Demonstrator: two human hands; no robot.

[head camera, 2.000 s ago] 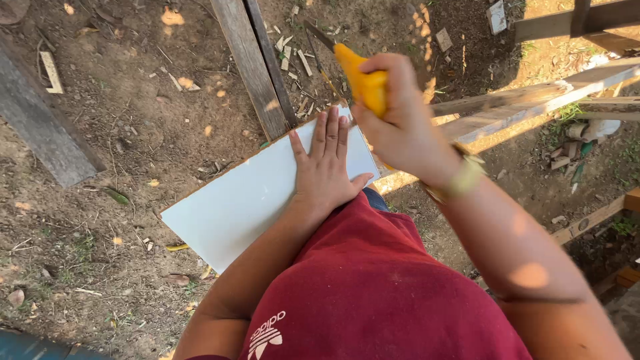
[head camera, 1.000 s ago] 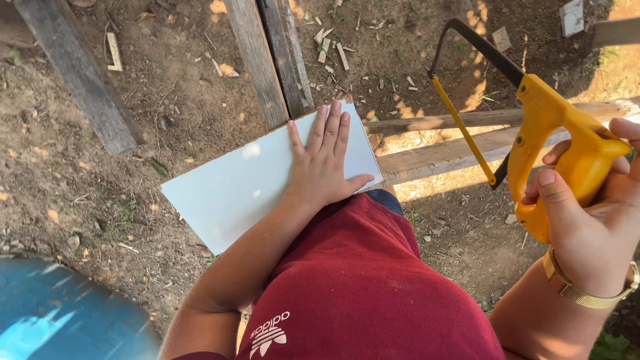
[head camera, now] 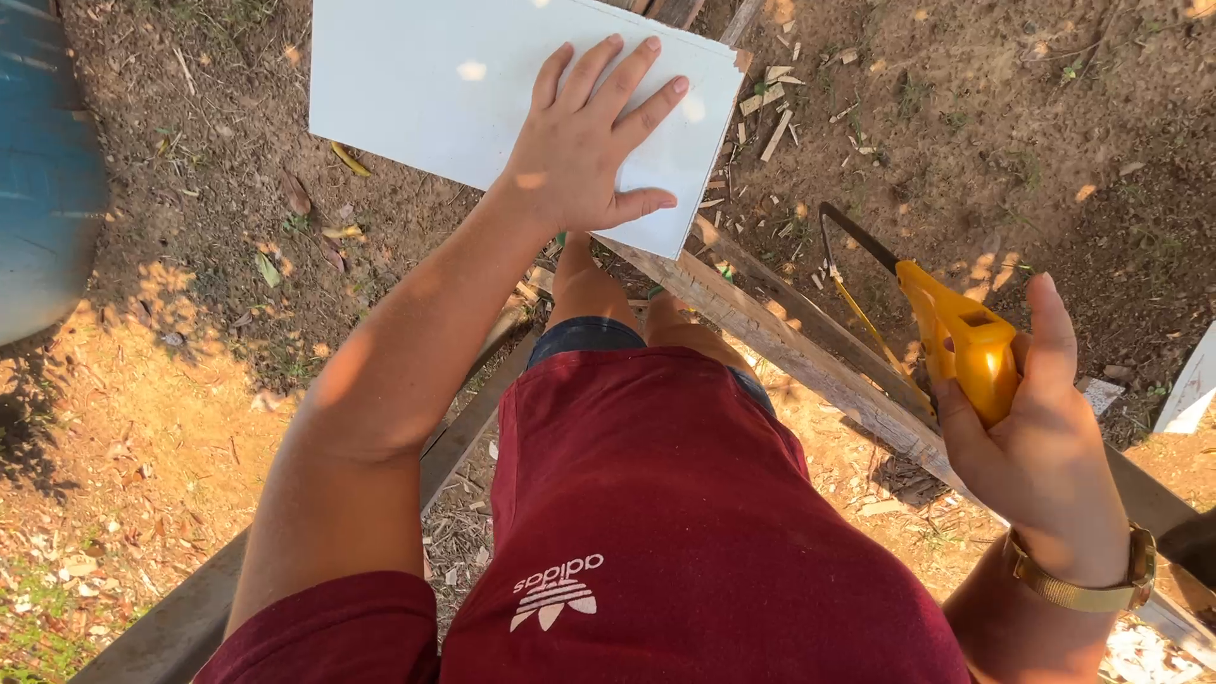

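Observation:
A white board [head camera: 418, 85], perhaps a tile or coated panel, lies across weathered wooden beams in the upper middle. My left hand [head camera: 603, 142] rests flat on its right part, fingers spread, gripping nothing. The board's upper right corner looks chipped, with brown material showing. On the right my right hand [head camera: 1031, 418] holds a hacksaw [head camera: 959, 332] by its yellow handle. The saw's dark frame points up and left, away from the board, over the beams and ground. Part of its lower end is hidden behind the handle and hand.
A wooden beam [head camera: 807, 356] runs diagonally from the board to the lower right. Wood offcuts [head camera: 774, 133] lie on the dirt right of the board. A blue curved object [head camera: 43, 171] stands at the upper left, and a white piece [head camera: 1192, 385] lies at the right edge. My legs are below the board.
The right hand, over the board's upper edge with the saw two seconds ago, has moved away to the right, still holding it. The left hand has stayed on the board. The view has shifted and turned.

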